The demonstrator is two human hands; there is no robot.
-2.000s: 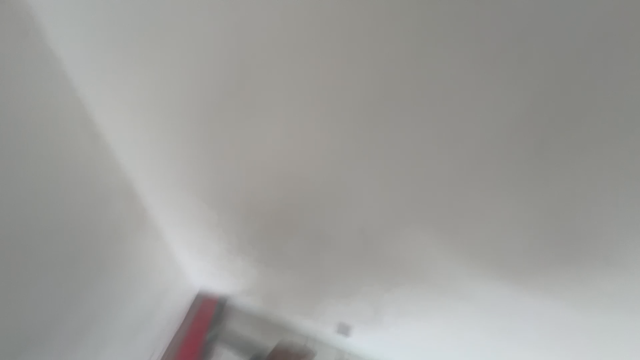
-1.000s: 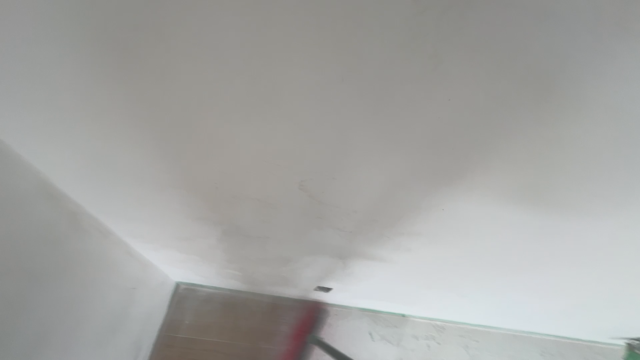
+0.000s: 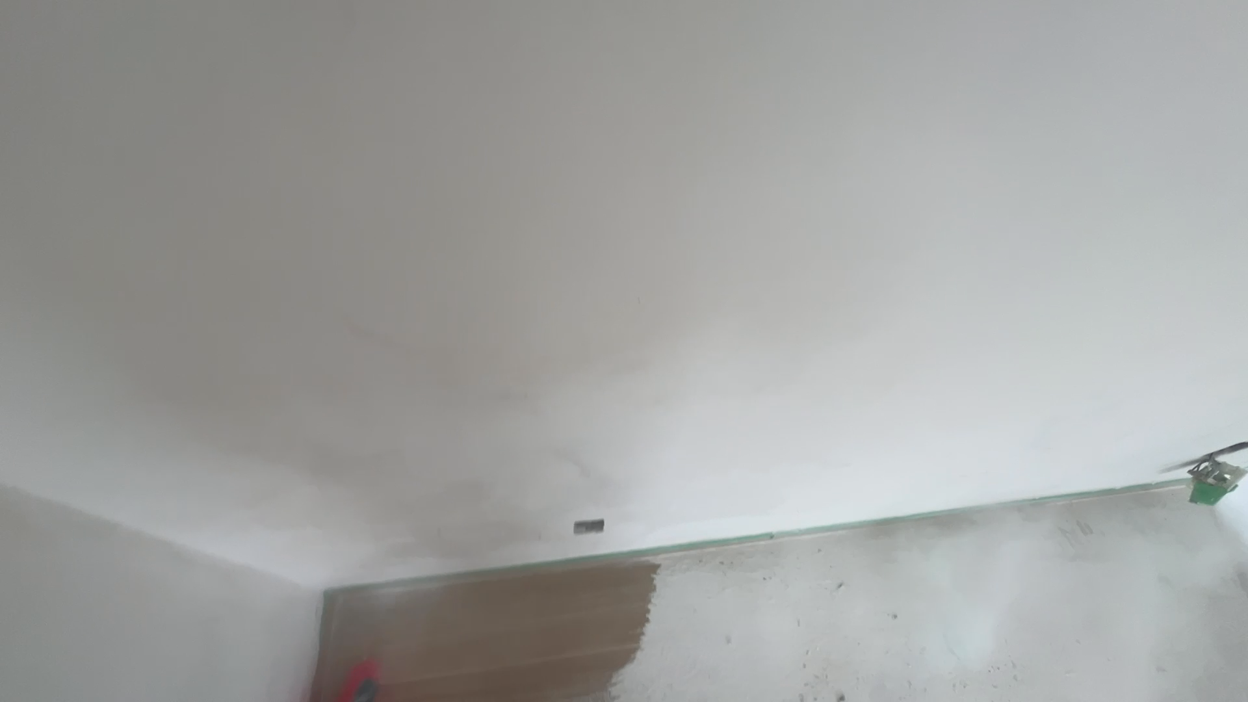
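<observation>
Neither my left hand nor my right hand shows in the head view. A pale wall [image 3: 624, 292], darker and patchy toward the left, fills most of the picture. Near the bottom left, the blurred tip of a red tool [image 3: 363, 678] with a dark part shows over a brown floor area [image 3: 497, 624]; its kind and whatever holds it cannot be told. A small dark rectangular opening [image 3: 589, 526] sits low in the wall.
A second wall [image 3: 146, 595] meets the first at the left corner. Green edging [image 3: 770, 535] runs along the wall's foot. Whitish, speckled floor [image 3: 877, 604] lies right of the brown area. At the far right is a green and grey object [image 3: 1214, 480] of unclear kind.
The view has swung, bringing more of the floor and the right end into sight. The red tool, lower middle a second ago, now shows only in small part at the bottom left.
</observation>
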